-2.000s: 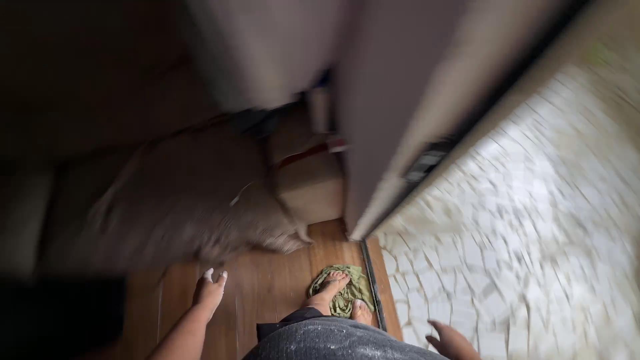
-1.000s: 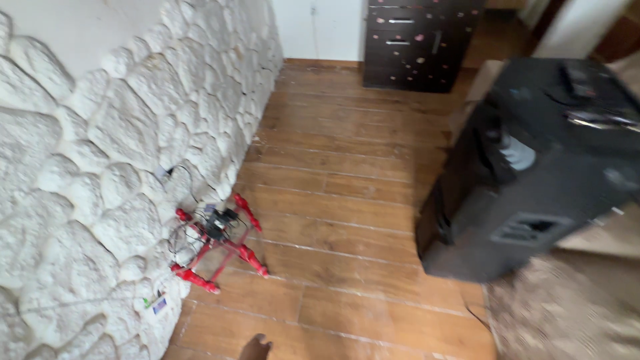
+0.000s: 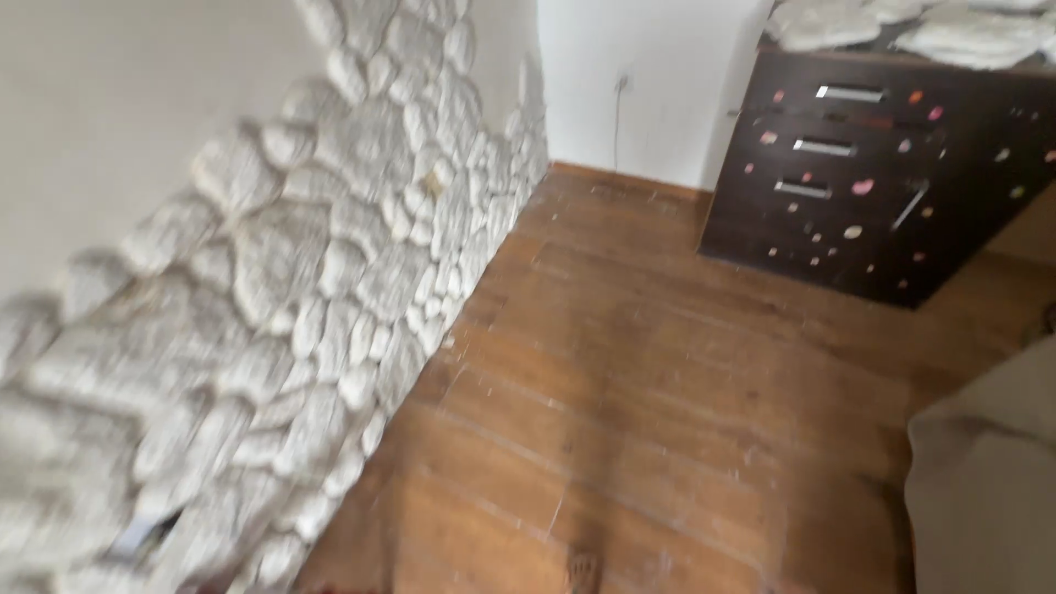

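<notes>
Neither my left hand nor my right hand shows in the head view now. Wooden plank flooring (image 3: 627, 388) with pale specks and marks fills the middle. Along its left side runs a wall faced with white stones (image 3: 322, 272). At the upper right stands a dark cabinet (image 3: 833, 173) with silver handles and many small coloured spots on its front. White, uneven pieces (image 3: 973, 37) lie on its top; what they are I cannot tell.
A beige covered piece (image 3: 990, 462), perhaps furniture, borders the floor at the lower right. A white wall (image 3: 643, 91) with a cord stands at the back. Something blurred and reddish touches the bottom left edge.
The view has moved far, from a doorway into the room and nearer the dark cabinet. The black speaker-like box and the red-legged frame are out of view. Both hands showed two seconds ago.
</notes>
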